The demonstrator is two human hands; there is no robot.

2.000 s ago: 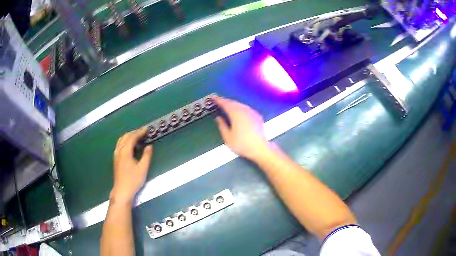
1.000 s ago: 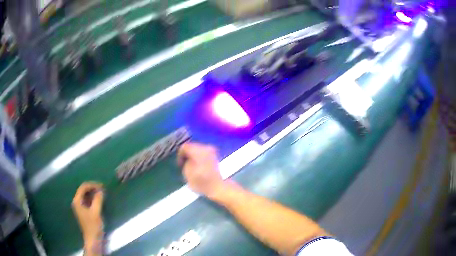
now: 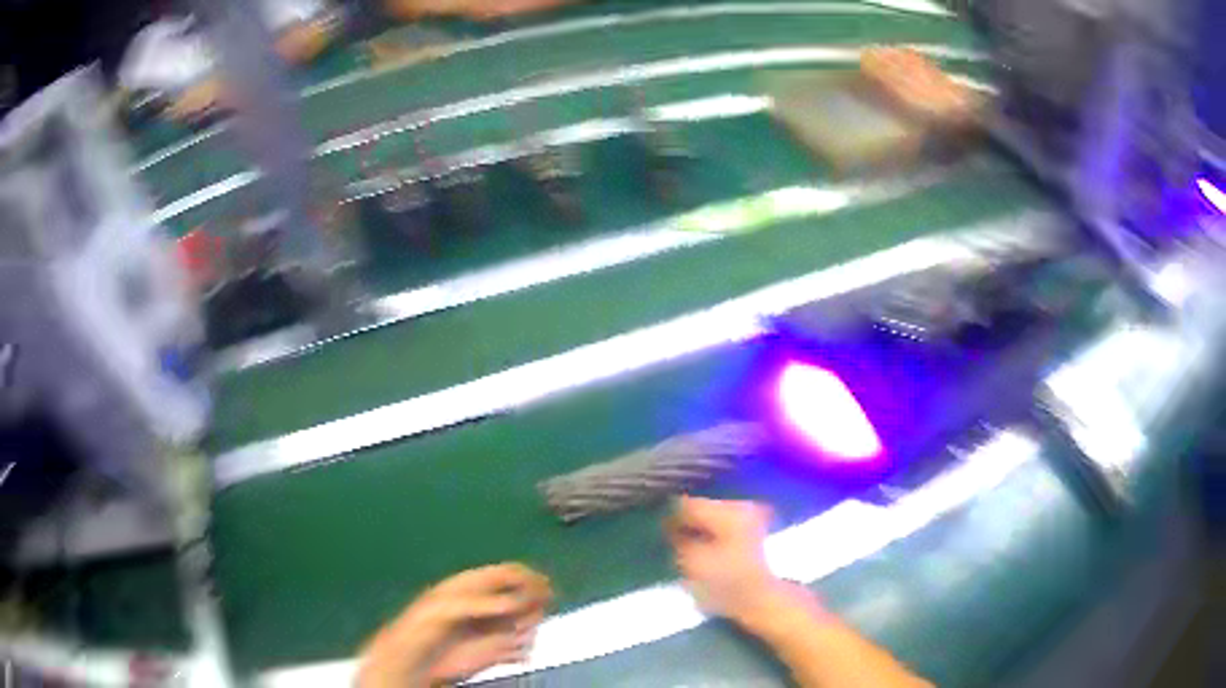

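Observation:
The six-position fixture [image 3: 652,473] lies on the green conveyor belt, blurred, with its right end close to the violet-pink glowing mouth of the UV curing lamp [image 3: 831,414]. My right hand [image 3: 726,548] is just below the fixture's right part, fingers curled; whether it holds anything is hidden by blur. My left hand [image 3: 464,621] is below and left of the fixture, over the near belt edge and rail, apart from the fixture, fingers bent. I see nothing in it, but the blur is strong.
White-grey machine [image 3: 114,309] at left. Standing fixtures [image 3: 545,175] in a row on the far belt. Another person's hand [image 3: 917,83] is at a pale tray [image 3: 844,124] at the far right. A spare fixture [image 3: 1086,450] lies at right near white paper.
Both hands have let go of the fixture, which sits further right, near the lamp mouth. The view has turned up, and the second fixture on the near bench is out of view.

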